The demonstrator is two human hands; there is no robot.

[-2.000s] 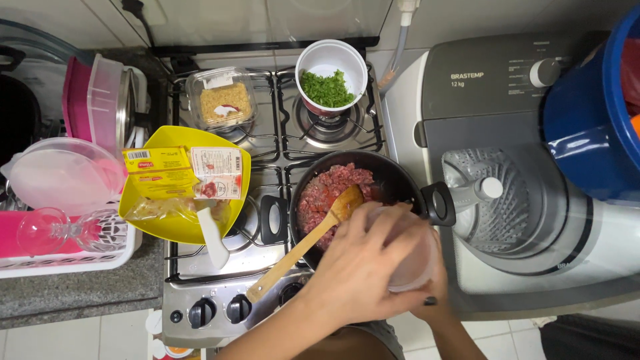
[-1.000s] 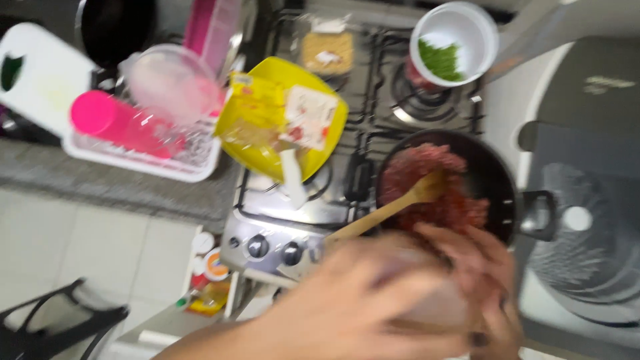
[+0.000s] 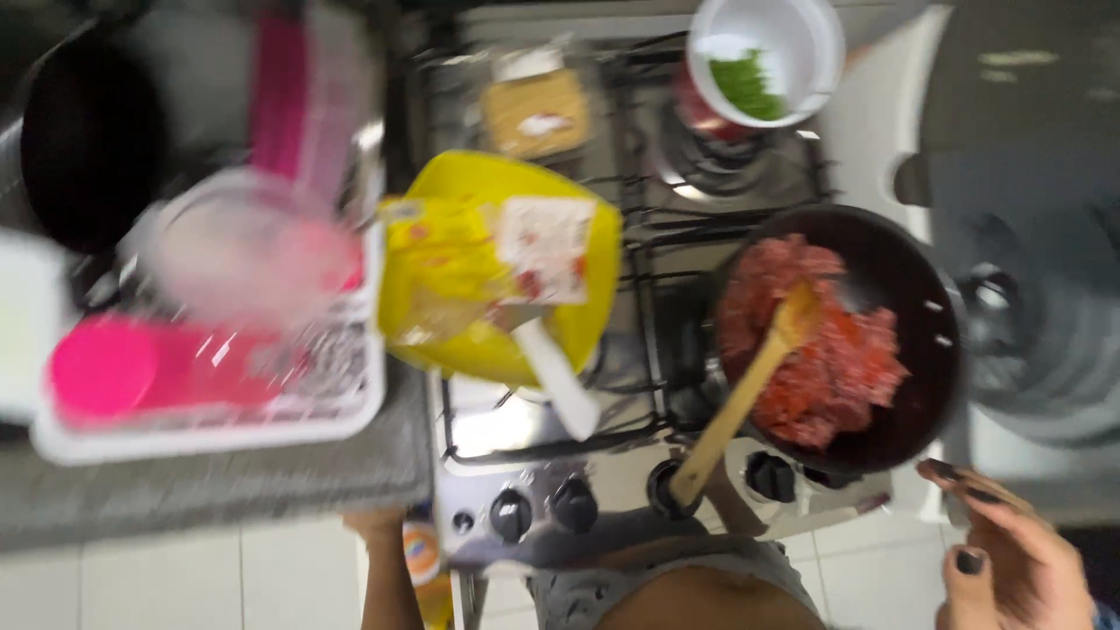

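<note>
Beside the lower right rim of the dark pan [image 3: 949, 385], my right hand [image 3: 1006, 542] has its fingers apart and holds nothing. Raw ground meat [image 3: 822, 376] with a red-orange patch lies in the pan, and a wooden spoon [image 3: 735, 420] rests in it, handle over the stove's front. My left hand [image 3: 374, 518] is low at the counter's edge, mostly hidden, so what it holds cannot be told. On the stove [image 3: 630, 472], a yellow bowl [image 3: 608, 254] holds packets and a white-handled utensil [image 3: 560, 381]. Behind are a white bowl of chopped greens [image 3: 744, 83] and a clear tray of light-brown crumbs [image 3: 535, 114].
A white dish rack [image 3: 219, 442] with pink and clear plastic ware stands on the stone counter [image 3: 262, 481] at left. A dark pan [image 3: 92, 140] is behind it. The washing machine [image 3: 1041, 464] adjoins the stove at right. Packages [image 3: 424, 560] stand low beside the stove.
My hands have moved apart from near the pan, left hand to the lower left, right hand to the lower right. The clear container held two seconds ago is no longer visible. The view has shifted.
</note>
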